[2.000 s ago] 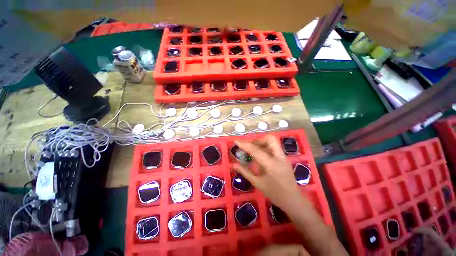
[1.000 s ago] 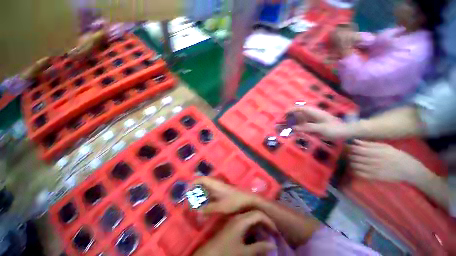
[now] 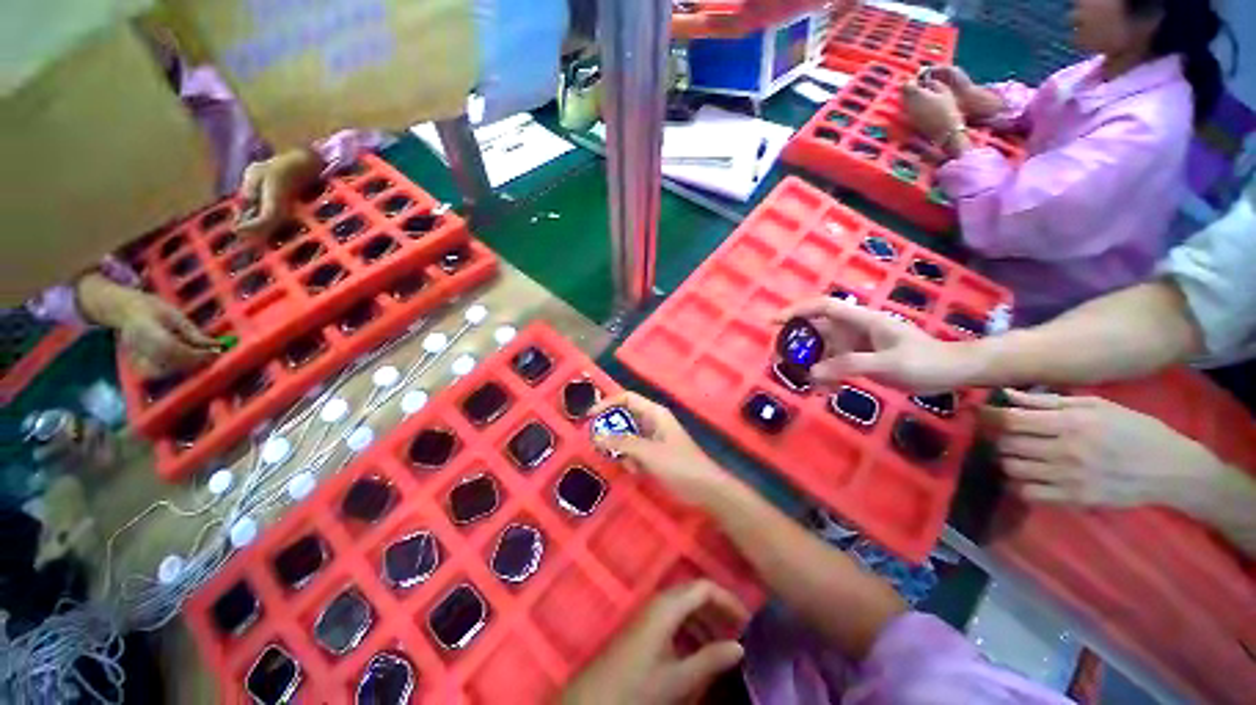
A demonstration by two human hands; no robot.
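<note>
A smartwatch (image 3: pixel 613 424) with a lit screen is between the fingertips of my right hand (image 3: pixel 675 461), just above the right part of the working tray (image 3: pixel 627 551). Dark watches sit in many of its pockets. Several pockets at its near right side are empty. My left hand (image 3: pixel 661 653) is low over the tray's near edge. Its fingers are curled with a gap to the thumb, and no watch shows in it.
The side tray (image 3: pixel 689 338) lies to the right, where another person's hand (image 3: pixel 882 344) holds a lit watch. Others' hands (image 3: pixel 152 324) work over the far tray (image 3: pixel 289 351). White charging pucks (image 3: pixel 333 409) lie between trays. A metal post (image 3: pixel 634 165) stands behind; a person (image 3: pixel 1074 172) sits far right.
The view has turned right, bringing in the side tray and other people. My right hand, with the lit watch, has moved towards the working tray's far right side since one second ago.
</note>
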